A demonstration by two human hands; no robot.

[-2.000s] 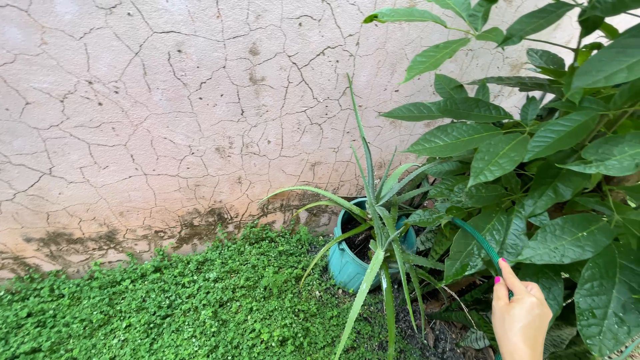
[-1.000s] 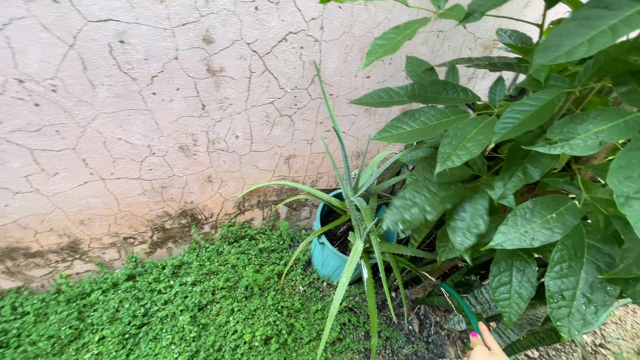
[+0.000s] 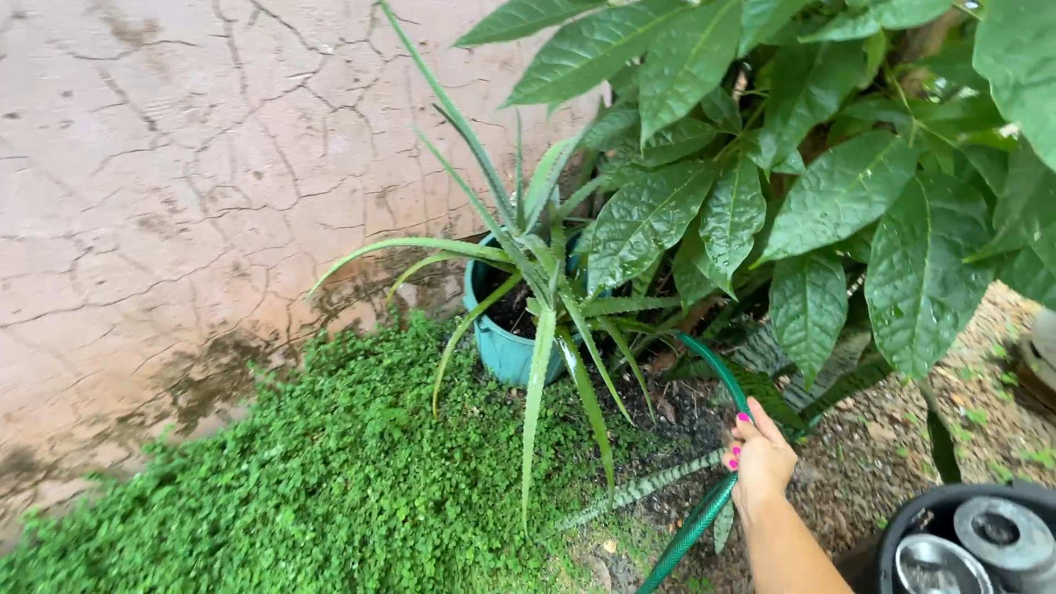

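Note:
At the lower right my right hand (image 3: pixel 761 458) grips a green garden hose (image 3: pixel 691 528), pinched near its upper part. The free end of the hose curves up and left from my fingers, and its tip lies near the lower leaves of an aloe plant (image 3: pixel 540 264). The aloe grows in dark soil in a teal plastic pot (image 3: pixel 507 355) against the wall. Whether water runs from the hose cannot be told, though nearby leaves look wet. My left hand is out of the frame.
A cracked pinkish wall (image 3: pixel 206 165) stands behind. Low green ground cover (image 3: pixel 330 487) spreads at the left. A broad-leaved shrub (image 3: pixel 825 190) hangs over the right side. A black container (image 3: pixel 887 536) with metal objects stands at the lower right.
My right hand still holds the hose, and more of the hand and forearm shows than one second ago. The view has shifted, bringing the black container into sight.

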